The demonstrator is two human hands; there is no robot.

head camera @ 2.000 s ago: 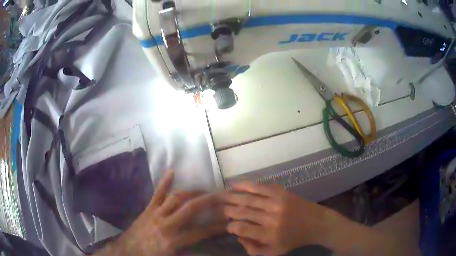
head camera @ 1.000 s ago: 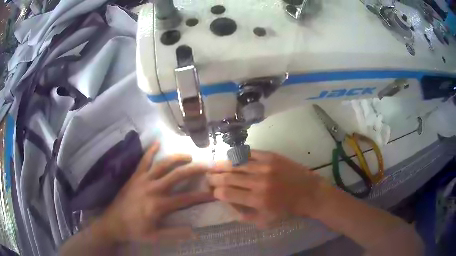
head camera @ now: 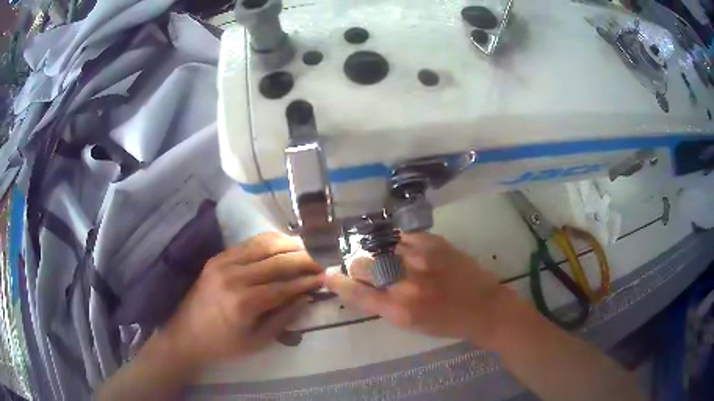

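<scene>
The pale lilac-grey cloth (head camera: 153, 168) spreads left of the machine head. A dark purple-grey patch (head camera: 184, 254) shows on it, partly under my left hand. My left hand (head camera: 250, 294) lies palm down, fingertips pointing right at the needle area. My right hand (head camera: 434, 290) reaches in from the right, its thumb and a finger meeting the left fingertips below the needle area. The dark tension dial (head camera: 385, 268) hides part of my right fingers. The presser foot, the needle and the cloth edge at the fingertips are hidden, so any grip is unclear.
The white machine head (head camera: 438, 102) fills the upper middle. Scissors with green and yellow handles (head camera: 560, 270) lie on the table at right, beside white scraps (head camera: 599, 207). A measuring strip (head camera: 438, 376) runs along the front edge. Heaped cloth strips (head camera: 63, 102) lie far left.
Both hands have moved up from the table's front edge to the needle area. The cloth that lay below the needle no longer shows there. The view has shifted, so the machine head appears lower.
</scene>
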